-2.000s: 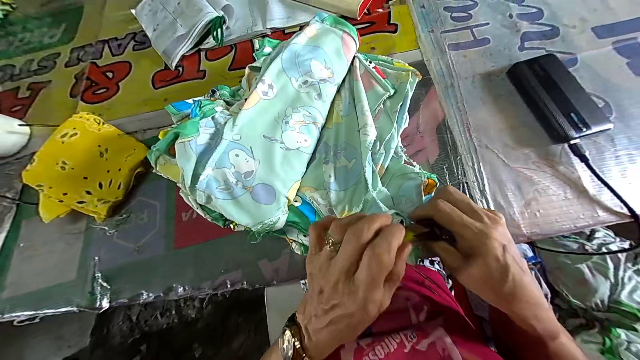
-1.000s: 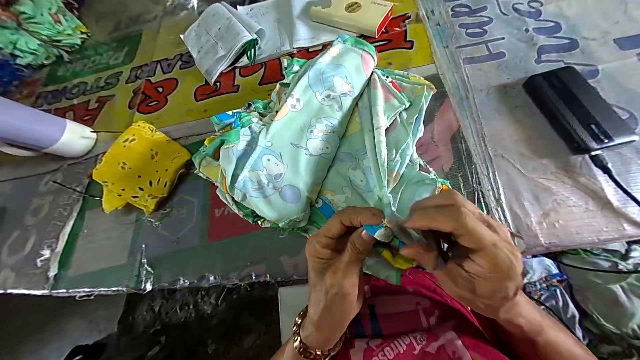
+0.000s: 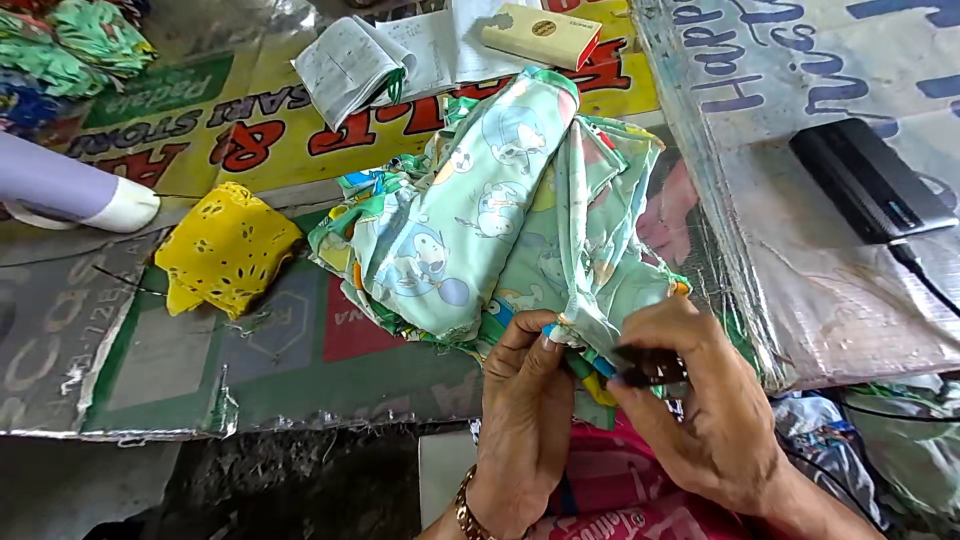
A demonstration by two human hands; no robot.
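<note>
Light green printed fabric (image 3: pixel 487 210), with cartoon dogs on it, lies bunched and folded at the table's near edge. My left hand (image 3: pixel 529 412) pinches a gathered seam of it between thumb and fingertips. Just right of that seam, my right hand (image 3: pixel 697 397) grips a small dark tool (image 3: pixel 649 365), partly hidden by the fingers; its kind I cannot tell. The tool's tip is close to the fabric edge, where blue and yellow trim shows. Left of the fabric sits a folded yellow cloth with cut-out holes (image 3: pixel 225 251).
A black power bank (image 3: pixel 870 180) with a cable rests on the right. Behind the fabric are an open notebook (image 3: pixel 360 67) and a cream box (image 3: pixel 540 34). A lilac and white appliance (image 3: pixel 75 180) stands at left, below more green fabric (image 3: pixel 97 45). Bagged cloth (image 3: pixel 900 450) lies lower right.
My left hand, which was closed over the seam two seconds ago, now pinches it with the fingers upright. My right hand has moved a little away from it. The view has shifted left.
</note>
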